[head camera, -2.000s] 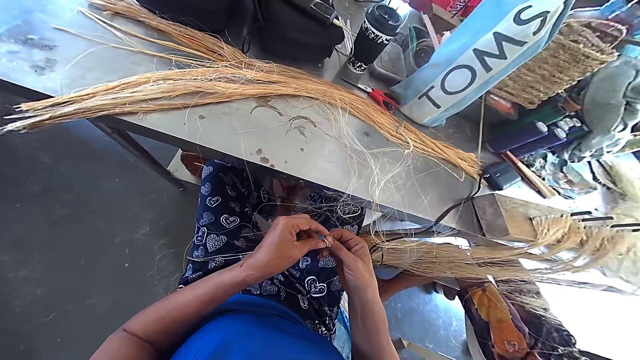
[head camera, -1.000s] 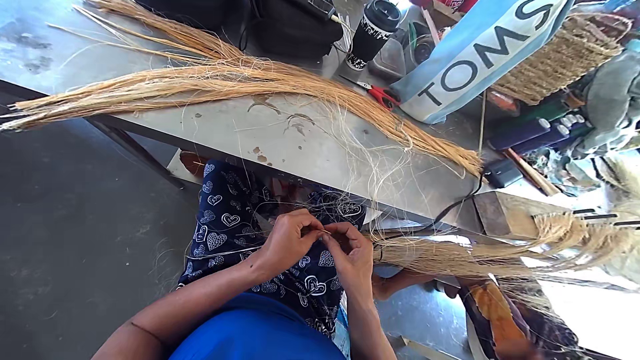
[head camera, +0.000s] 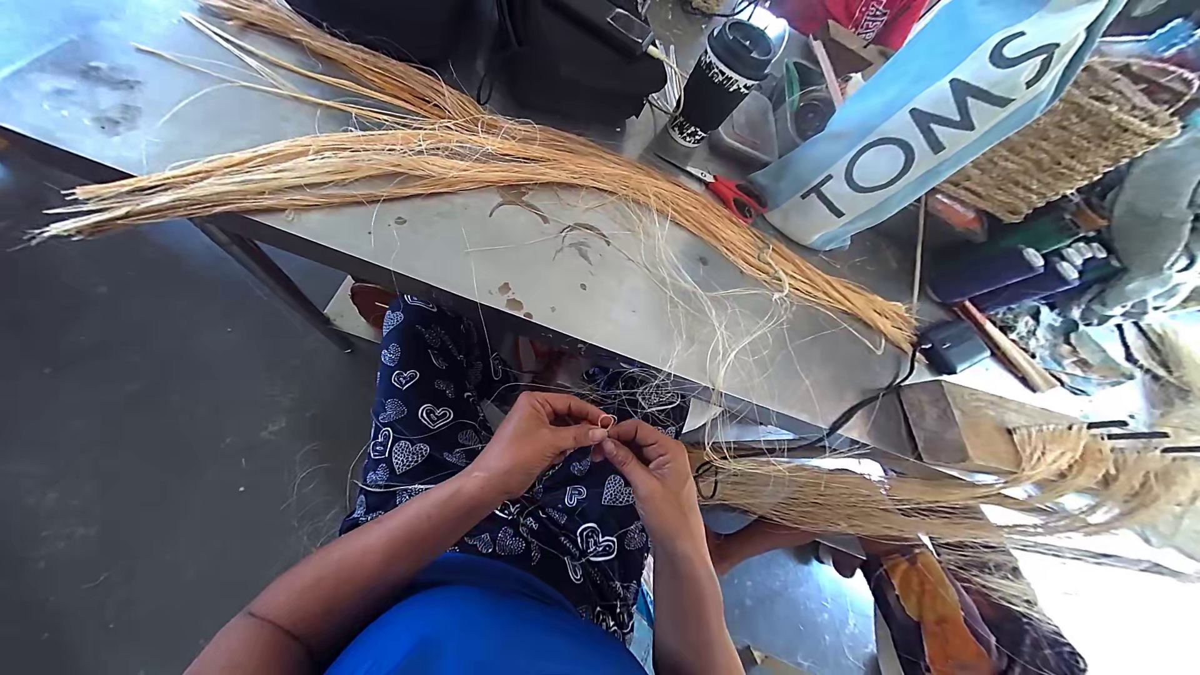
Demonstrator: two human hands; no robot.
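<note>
Above my lap, my left hand (head camera: pixel 548 439) and my right hand (head camera: pixel 649 461) meet at the fingertips. Between them they pinch a thin pale fibre strand (head camera: pixel 607 422), bent into a small loop. Loose fine fibres (head camera: pixel 647 392) lie tangled on the dark heart-patterned cloth (head camera: pixel 412 455) over my legs, just beyond the hands. On the metal table in front rests a long bundle of orange-tan plant fibre (head camera: pixel 562 155), with stray pale threads (head camera: pixel 731 328) hanging over the near edge.
The grey metal table (head camera: pixel 441 244) holds red-handled scissors (head camera: pixel 736 197), a patterned cup (head camera: pixel 722 80), black bags (head camera: pixel 572 56), a light blue bag (head camera: pixel 900 141) and a woven basket (head camera: pixel 1059 141). At right, pale fibres (head camera: pixel 825 497) hang from a wooden block (head camera: pixel 966 427); another person's arm (head camera: pixel 764 542) is below.
My hands have stayed together above my lap, with small finger movements. A small loop of strand now shows between the fingertips.
</note>
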